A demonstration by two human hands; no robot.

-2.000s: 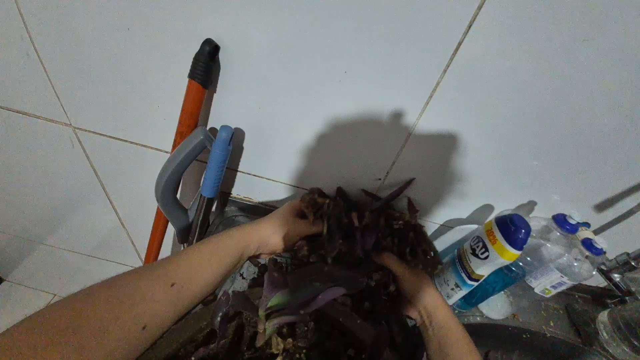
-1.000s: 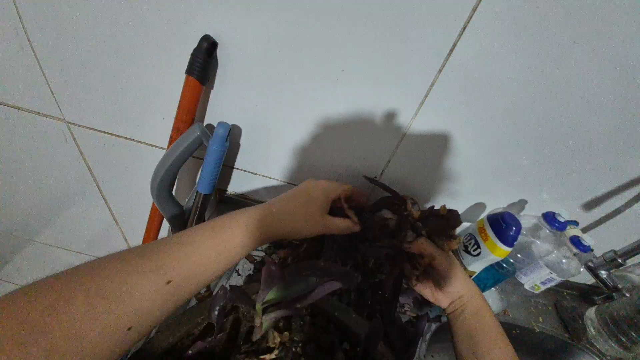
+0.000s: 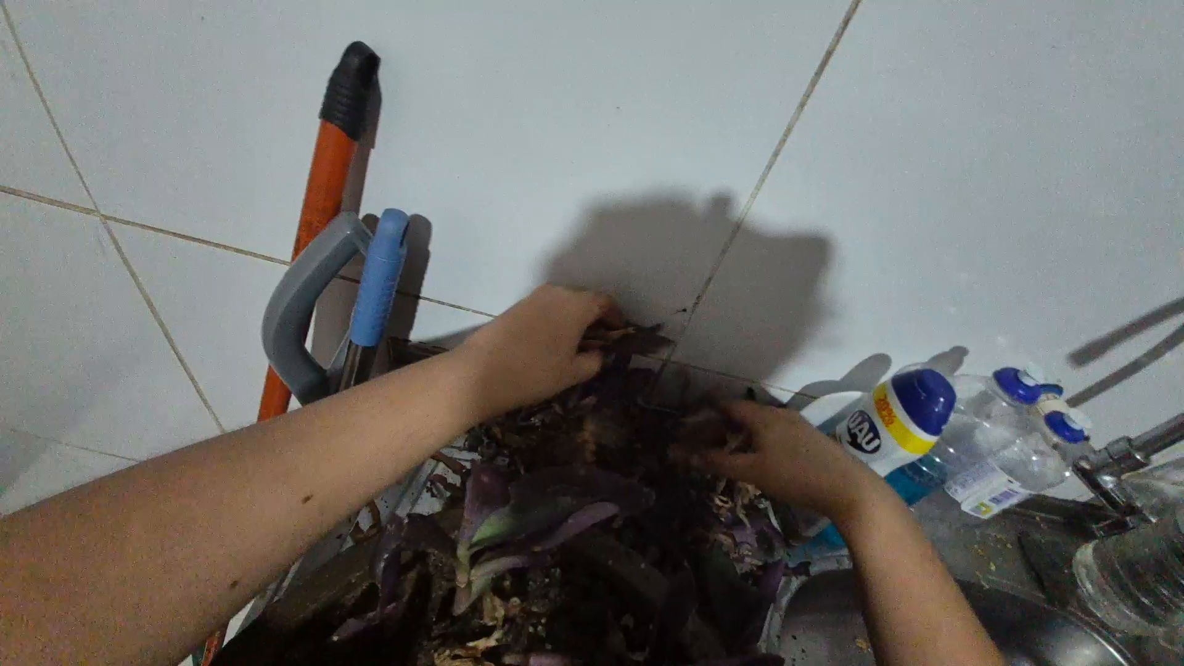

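Note:
Dark purple-leaved plants point(image 3: 555, 518), with dry brown leaves among them, fill the lower middle of the view. At their back edge, near the tiled wall, my left hand point(image 3: 555, 342) pinches a dry brown leaf point(image 3: 612, 335) between thumb and fingers. To its right my right hand point(image 3: 768, 449) reaches in from the lower right, fingers curled at the dark foliage; whether they hold any of it is hidden in shadow. A leaf with a green streak point(image 3: 499, 527) lies nearer to me.
An orange pole point(image 3: 326, 176), a grey curved handle point(image 3: 296, 314) and a blue handle point(image 3: 377, 277) lean at the left. On the right are a blue-capped cleaner bottle point(image 3: 897, 416), clear plastic bottles point(image 3: 1008, 444), a metal tap point(image 3: 1110, 472) and a steel sink basin point(image 3: 925, 610).
My hands have moved apart from the clump of dark foliage they were both at a second ago. The left hand now has a dry leaf at its fingertips.

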